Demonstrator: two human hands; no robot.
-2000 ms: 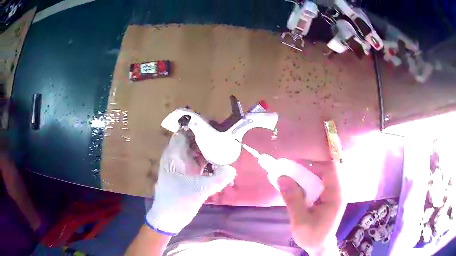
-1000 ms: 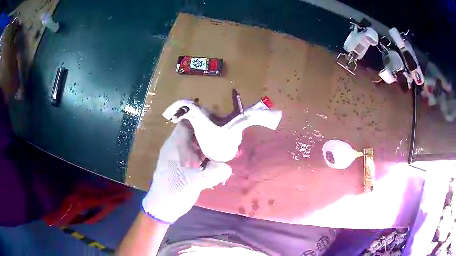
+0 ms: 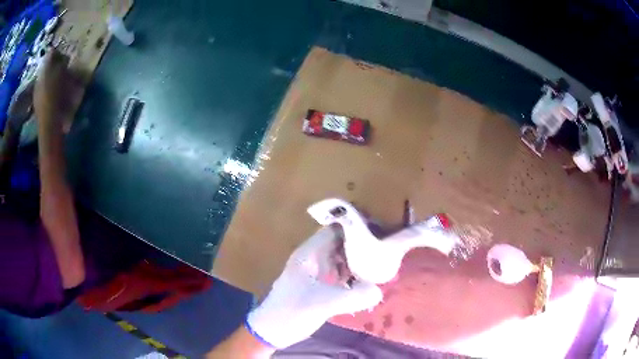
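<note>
My left hand [image 3: 319, 291], in a white knit glove with a blue cuff, holds a white toy motorcycle body [image 3: 382, 256] over the front of the cardboard. The body has a dark hole at its left end, a dark seat area on its far side and a red tail piece at the right. The glove hides part of its near side. The white glue bottle [image 3: 509, 264] lies on the cardboard to the right, its thin nozzle against a gold-tan bar [image 3: 543, 286]. My right hand is not in view.
A red-black labelled block [image 3: 336, 126] lies on the cardboard [image 3: 413, 133]. White motorcycle units [image 3: 553, 112] stand at the far right. A dark rod [image 3: 129, 125] lies on the green surface [image 3: 189, 91]. Another person's bare arm [image 3: 56, 175] is at the left.
The glue bottle was in my right hand two seconds ago; it now lies on the cardboard and that hand is out of view. The view has swung left. The body remains in my left hand.
</note>
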